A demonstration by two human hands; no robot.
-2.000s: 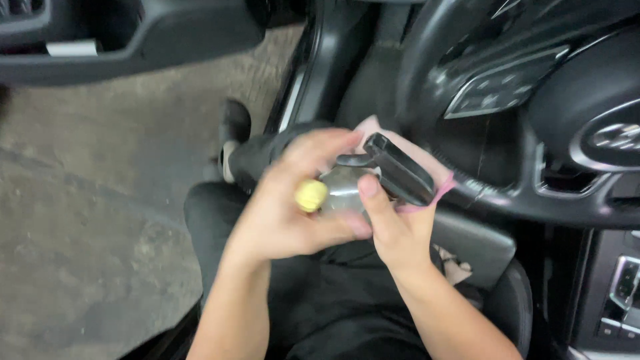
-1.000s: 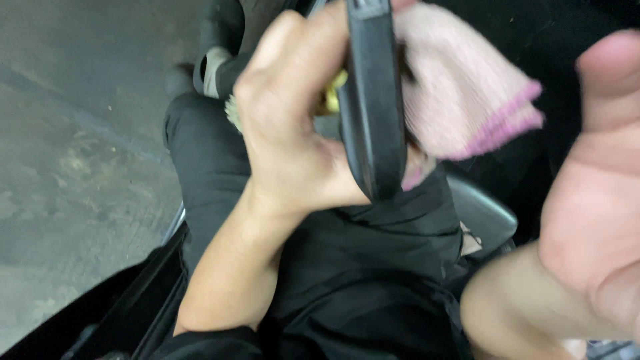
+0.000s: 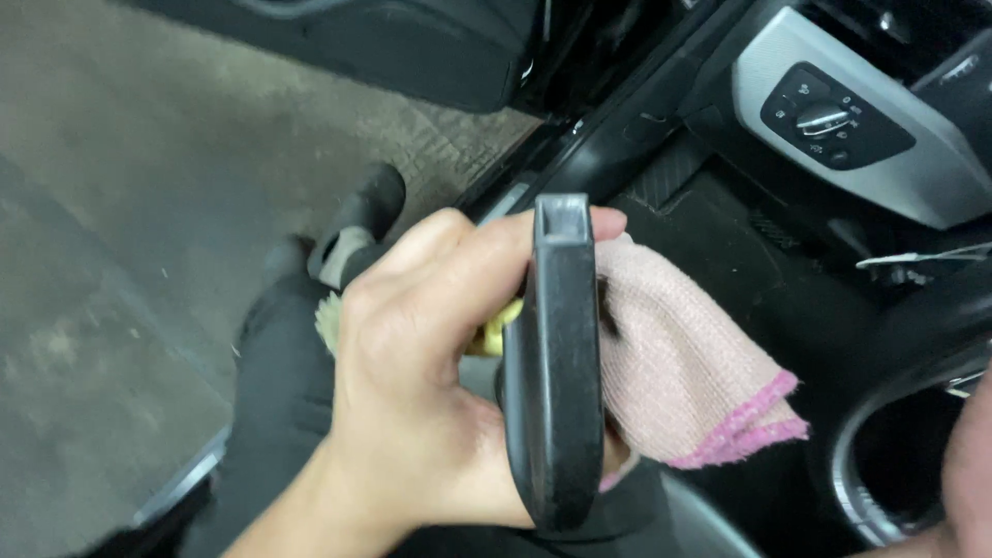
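My left hand [image 3: 418, 349], at the middle of the head view, grips a black plastic piece [image 3: 570, 349] that stands on end, with a small recess at its top. A pink cloth [image 3: 682, 356] with a bright pink edge hangs to the right of it, bunched against the same hand. Behind the fingers a yellow thing [image 3: 496, 332] shows in part, and pale bristles [image 3: 328, 322] stick out left of the knuckles. At the far right edge, my right hand [image 3: 969, 465] is only partly in view; its fingers are hidden.
A headlight switch panel [image 3: 837, 116] is at the upper right, with part of the steering wheel [image 3: 860, 418] below. The open car door [image 3: 434, 54] spans the top. My legs [image 3: 283, 380] and a shoe [image 3: 376, 198] are over the concrete floor [image 3: 116, 271].
Two seconds ago both hands were together around the black piece and the cloth. My right hand has since moved away to the right; my left hand keeps hold of them.
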